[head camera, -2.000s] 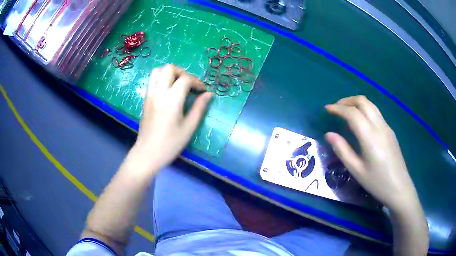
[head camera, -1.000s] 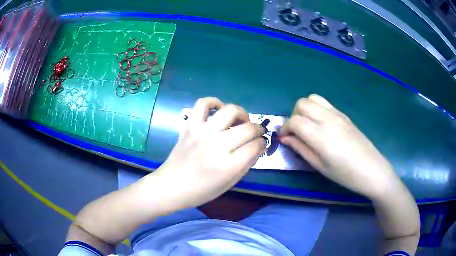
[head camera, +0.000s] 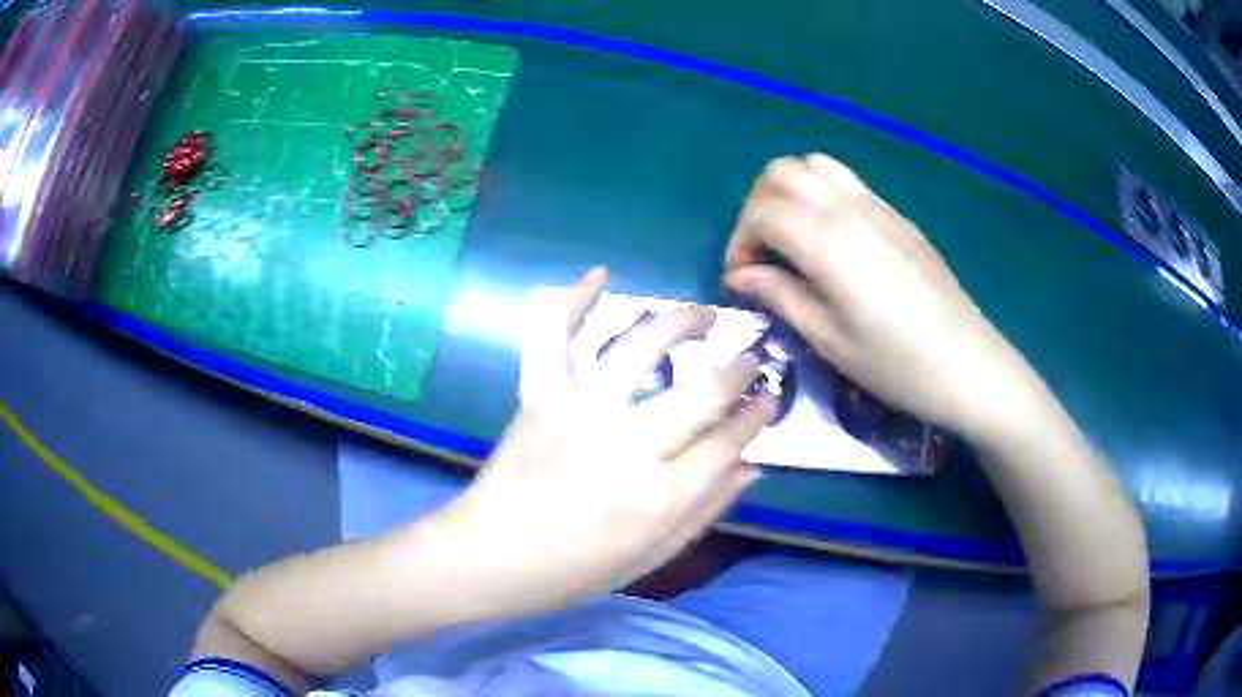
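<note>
A flat silver three-hole metal panel lies on the dark-green bench in front of me. My left hand rests over its left and middle parts with the fingers spread, one fingertip at the middle opening. My right hand is above the panel's far edge with its fingers curled and fingertips close together; whether it pinches a ring cannot be seen. The right opening shows dark, partly under my right hand. Thin red rings lie in a group on the green mat.
A bright-red clump lies on the green mat, left of the rings. A stack of clear trays stands at the far left. Another three-hole panel lies beyond the blue line at the far right. Metal rails run at upper right.
My right hand has moved from the panel's middle opening up towards its far edge. My left hand's fingers have spread over the panel. The panel beyond the blue line has moved to the right.
</note>
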